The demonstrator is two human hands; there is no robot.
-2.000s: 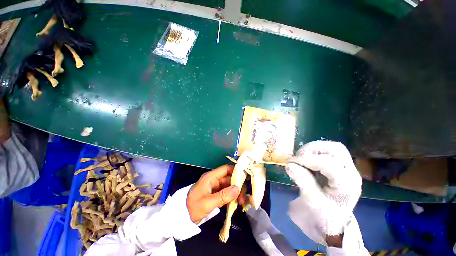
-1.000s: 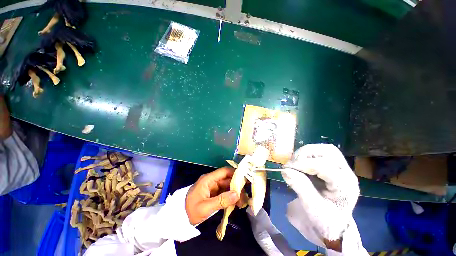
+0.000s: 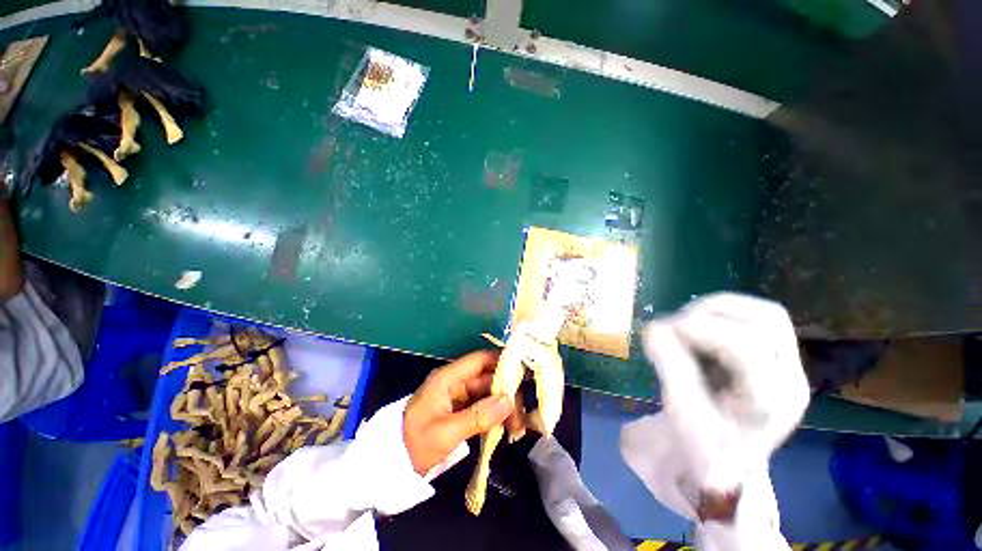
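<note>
My left hand (image 3: 458, 414), with bare fingers, grips a pale tan figure lower body (image 3: 523, 371) at the bench's front edge, one leg and foot pointing down. My right hand (image 3: 732, 371), in a white knit glove, is to the right of the figure and apart from it. It is blurred, with fingers curled, and I cannot make out whether a stick is in it. The tan cardboard square (image 3: 614, 301) lies on the bench just beyond the figure, with a whitish smear in its middle.
A blue bin (image 3: 366, 400) heaped with tan legs stands at the lower left. Black bundles with tan legs (image 3: 140, 92) lie at the bench's upper left. A clear packet (image 3: 384, 93) and thin white stick (image 3: 472, 67) lie farther back. A person's sleeve (image 3: 38, 344) is at left.
My right hand has moved away from the figure to the right and blurred; the thin stick it held at the figure no longer shows clearly. My left hand still holds the figure.
</note>
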